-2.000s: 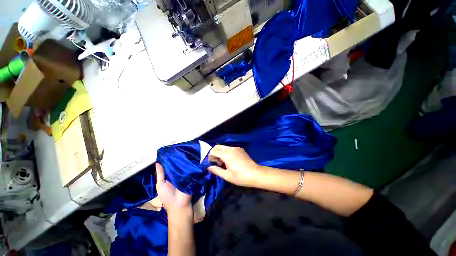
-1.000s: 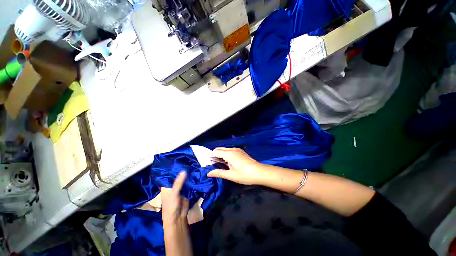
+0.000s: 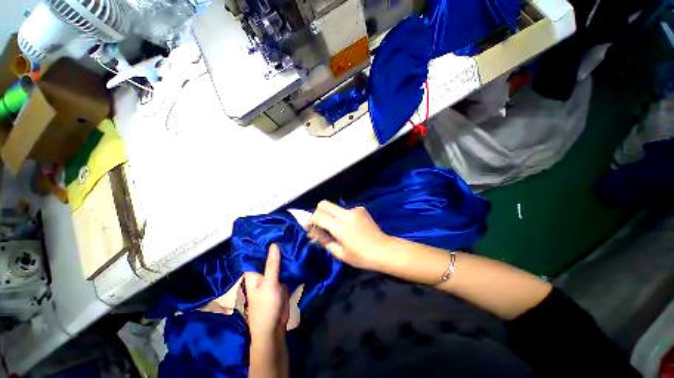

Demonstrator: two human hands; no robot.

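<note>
A shiny royal-blue satin garment [image 3: 421,203] lies bunched on my lap along the table's front edge. A small part of a white cup [image 3: 300,215] shows at its upper fold, beside my right fingertips. My left hand [image 3: 267,299] holds the bunched satin from the near side, thumb on top and fingers mostly hidden. My right hand [image 3: 344,232] is curled at the cup's edge, with a bracelet on the wrist. Something small and dark may be in its fingers, but it is too blurred to tell. Beige lining [image 3: 230,297] shows beside my left hand.
A serger [image 3: 325,44] stands on the white table [image 3: 199,170], with blue satin pieces [image 3: 399,77] and red thread [image 3: 419,128] beside it. A fan [image 3: 74,26], cardboard box [image 3: 59,111], yellow cloth [image 3: 96,166] and wooden board [image 3: 100,232] are left. A plastic bag [image 3: 510,140] is beyond the table.
My left hand has shifted on the satin, its thumb now laid over it. My right hand has risen slightly and curled. Less of the white cup shows than one second ago.
</note>
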